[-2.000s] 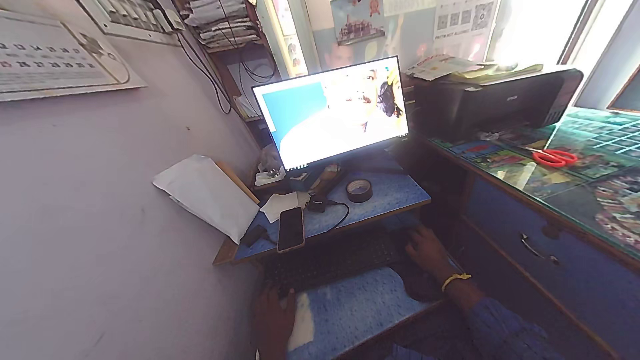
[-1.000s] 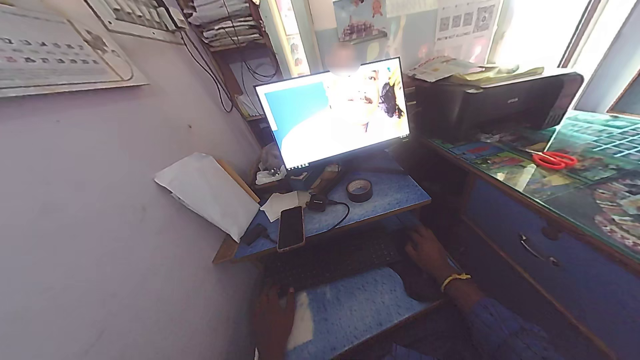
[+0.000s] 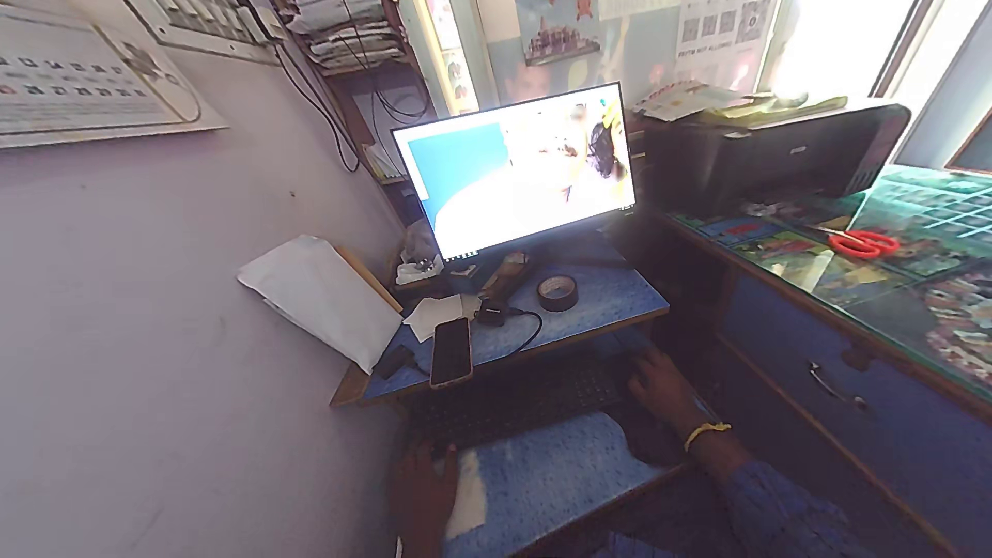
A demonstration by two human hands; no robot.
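My left hand (image 3: pixel 422 492) rests at the lower left corner of a black keyboard (image 3: pixel 519 403), fingertips at its front edge. At the keyboard's right end, my right hand (image 3: pixel 663 387), with a yellow band at the wrist, lies over the dark mouse pad (image 3: pixel 647 438); whether a mouse is under it cannot be made out. Keyboard and pad are on a blue pull-out tray (image 3: pixel 554 473). Above it, on the blue desk top (image 3: pixel 604 298), lie a smartphone (image 3: pixel 451 353), a roll of dark tape (image 3: pixel 557 294) and a black cable. A lit monitor (image 3: pixel 535 174) stands behind them.
On the left, a white envelope (image 3: pixel 325 298) leans against the wall. A black printer (image 3: pixel 775 155) with papers on top stands at the back right. Red-handled scissors (image 3: pixel 864 243) lie on the glass-topped counter (image 3: pixel 821 271), above a drawer with a metal handle (image 3: pixel 835 385).
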